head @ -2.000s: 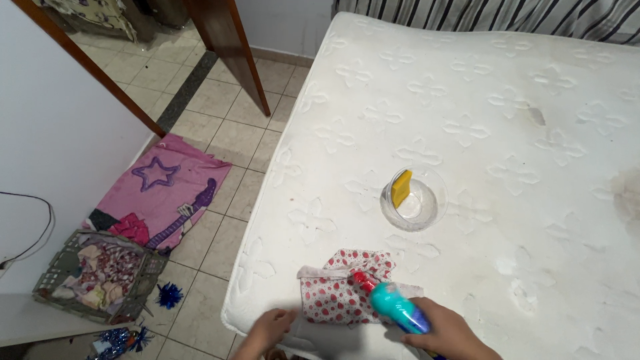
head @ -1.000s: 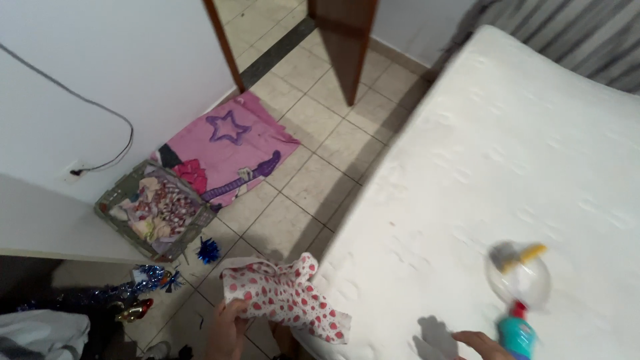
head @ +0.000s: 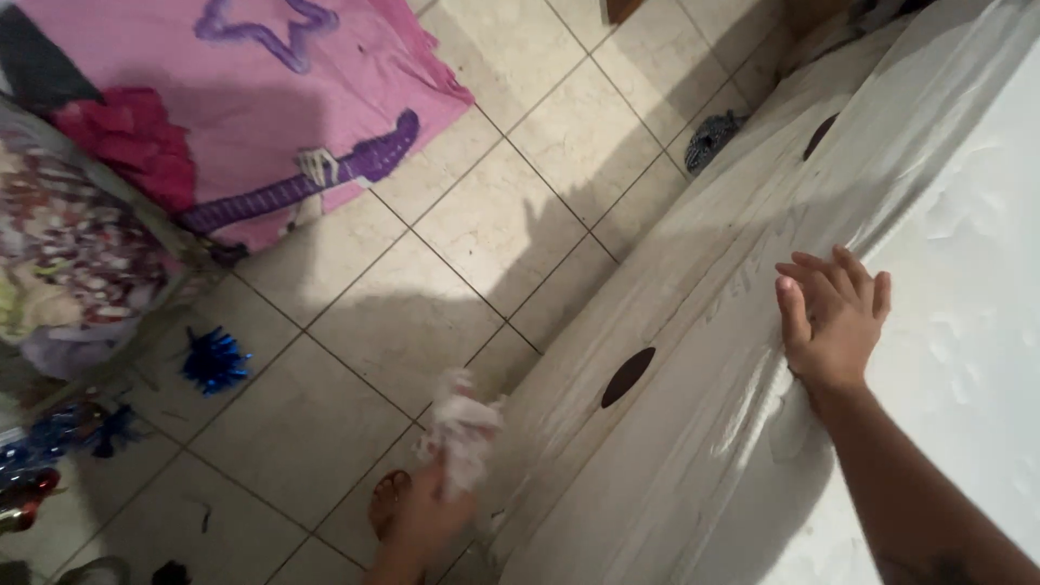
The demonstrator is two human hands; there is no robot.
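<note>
My left hand (head: 431,504), blurred, grips a bunched white cloth with reddish marks (head: 465,426) low beside the mattress, above the tiled floor. One bare foot (head: 388,502) shows just behind it. My right hand (head: 837,321) rests at the top edge of the white mattress (head: 959,325), fingers spread and holding nothing. The mattress side has dark oval patches (head: 628,378) and yellowish stains along it.
A pink cloth with a purple star and guitar (head: 268,106) lies on the tiles, upper left. Beside it stands a crate of fabrics (head: 73,244). Blue tinsel (head: 215,360) and a dark patterned cloth (head: 711,140) are on the floor.
The strawberry-print cloth has gone from the mattress into my left hand and is now bunched up. My right hand has let go of the bottle. The view has swung down toward the floor.
</note>
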